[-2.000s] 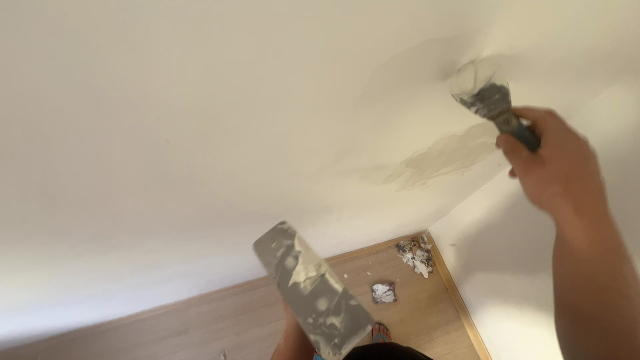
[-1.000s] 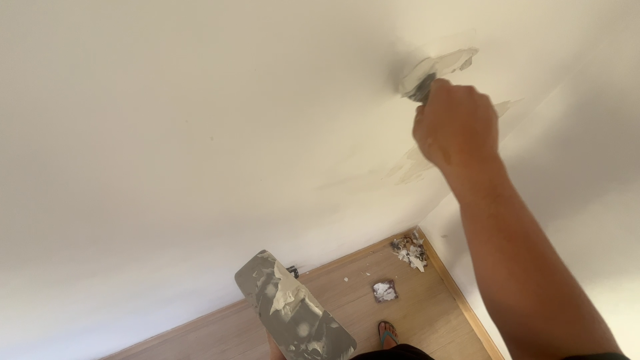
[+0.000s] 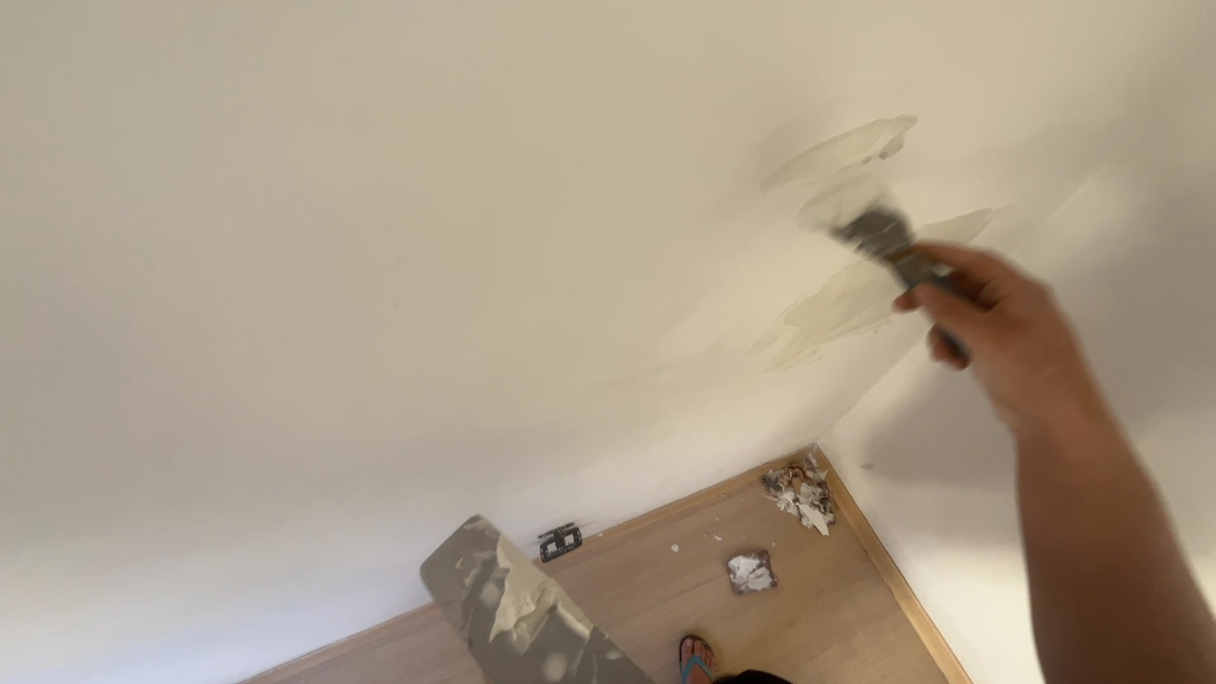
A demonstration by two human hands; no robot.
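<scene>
My right hand (image 3: 997, 313) grips the handle of a putty knife (image 3: 888, 237), whose blade carries pale filler and is blurred by motion. The blade is at or just off the wall (image 3: 380, 237); contact is unclear. Above it lies a fresh streak of wall filler (image 3: 845, 152), with a wider damp-looking filler patch (image 3: 845, 304) below. A wide grey plastering blade (image 3: 522, 608) with a lump of filler on it rises from the bottom edge. My left hand, which would be under it, is hidden.
Scraped paint flakes (image 3: 803, 494) are heaped in the floor corner. A small square holder with white material (image 3: 752, 573) stands on the wooden floor (image 3: 655, 589). An uncovered black socket frame (image 3: 560, 542) sits low on the wall. My sandalled foot (image 3: 696, 655) shows below.
My right hand went left to the wall with the putty knife, then came back right and down. A filler streak now marks the upper patch, where only a smooth damp area showed earlier.
</scene>
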